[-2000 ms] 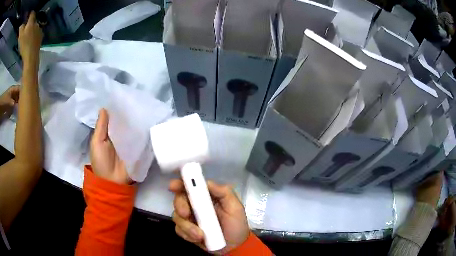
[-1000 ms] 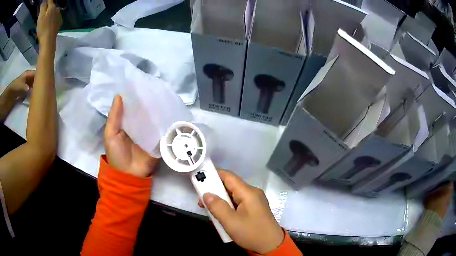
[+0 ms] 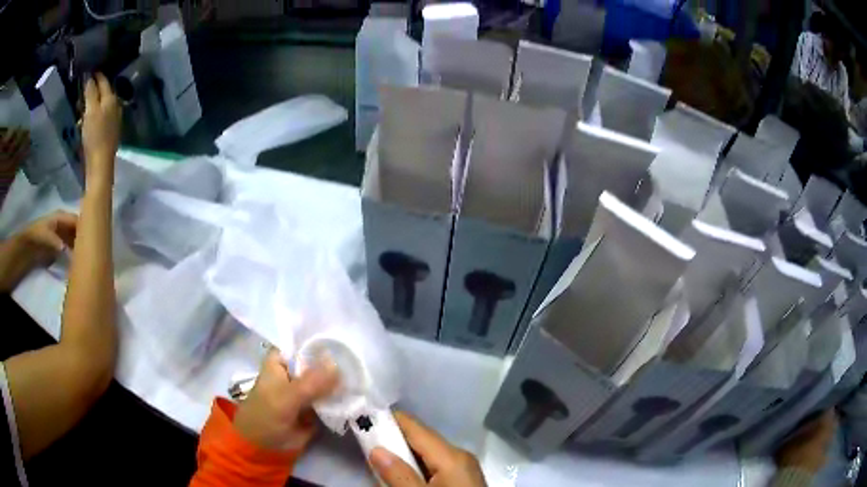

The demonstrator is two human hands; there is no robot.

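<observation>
My right hand (image 3: 433, 457) holds the white handle of a handheld fan (image 3: 385, 439), with a dark mark near the head. The fan's round head is inside the mouth of a milky translucent sleeve (image 3: 295, 276). My left hand (image 3: 280, 404) grips the sleeve's mouth at the fan head, thumb and fingers over the grille. The lower part of my right hand is cut off by the bottom edge.
Open grey-blue boxes (image 3: 407, 271) stand in rows from centre to right, flaps up. More whitish sleeves (image 3: 181, 304) lie on the white bench at left. Another person's arms (image 3: 90, 247) reach in at left; a hand (image 3: 808, 442) shows at lower right. A white bag (image 3: 280, 128) lies behind.
The fan head has gone from beside the sleeve into its mouth. My left hand has closed on the sleeve and fan head. The view has tilted up, showing more of the background.
</observation>
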